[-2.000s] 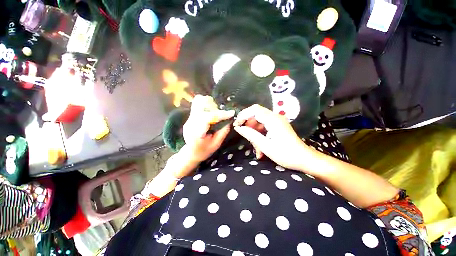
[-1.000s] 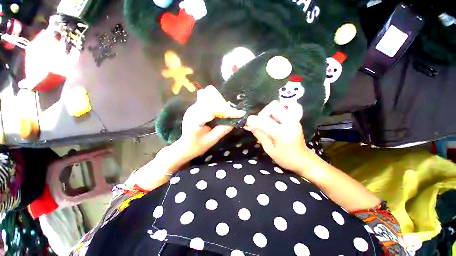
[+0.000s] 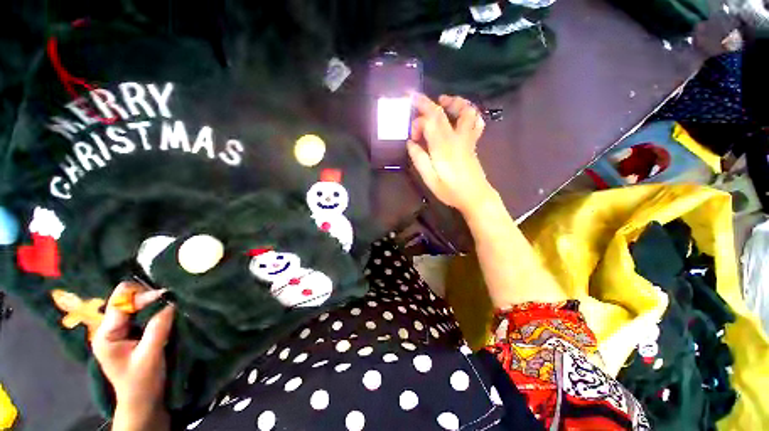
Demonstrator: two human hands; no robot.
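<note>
A dark green plush wreath (image 3: 211, 168) with white MERRY CHRISTMAS lettering lies on the table edge and the polka-dot apron, its near part folded over. It bears snowmen, pale discs, a red heart and a gingerbread man. My left hand (image 3: 135, 337) is at its lower left, thumb and forefinger pinching the green fabric, with something small and dark at the fingertips. My right hand (image 3: 447, 143) is at the right edge of a smartphone (image 3: 393, 151) with a bright screen. Its forefinger reaches the phone, and it holds nothing visible.
A yellow sack (image 3: 590, 227) at the right holds green wreaths (image 3: 687, 337). More green plush with white labels (image 3: 455, 35) lies at the back. A small dark tool (image 3: 492, 113) lies beside my right hand. A yellow object (image 3: 7, 408) shows at the left edge.
The view has swung to the right. My right hand has left the fabric and moved to the phone, whose screen glows. My left hand stays at the wreath.
</note>
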